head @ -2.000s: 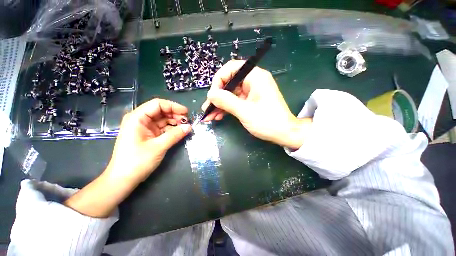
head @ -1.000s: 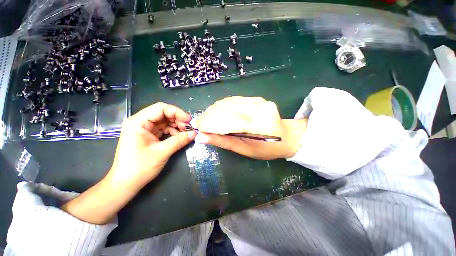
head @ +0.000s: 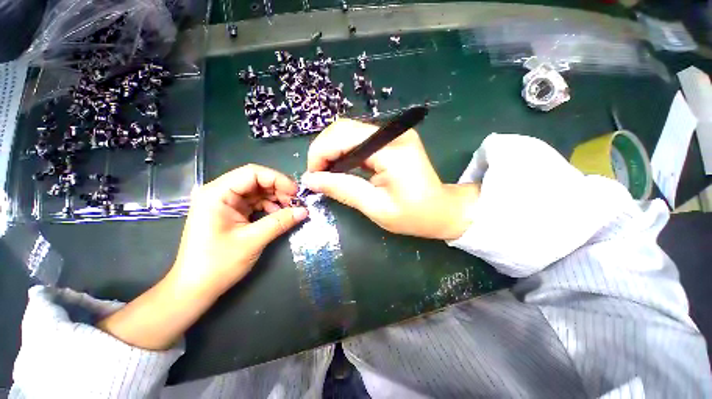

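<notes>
My left hand (head: 226, 234) holds a small dark component (head: 297, 202) between thumb and fingertips, just above the upper end of the patch. My right hand (head: 382, 183) grips the black tweezers (head: 380, 140), whose handle slants up to the right; their tip is at the left fingertips, beside the component. Whether the tip holds a tiny piece cannot be told. The clear strip patch (head: 316, 245) lies flat below the hands, glaring white above and bluish below, with shiny specks on it.
A compact pile of dark components (head: 297, 93) lies beyond the hands. A looser pile (head: 109, 117) sits in a clear tray (head: 176, 167) at left, under a plastic bag (head: 101, 35). At right are a yellow-green tape roll (head: 613, 161), a small clear roll (head: 545, 87) and paper strips (head: 673, 144).
My right hand has turned from palm-down with the tweezers lying low to a pen-like grip with the handle raised again. My left hand stays nearly in place, still holding the component.
</notes>
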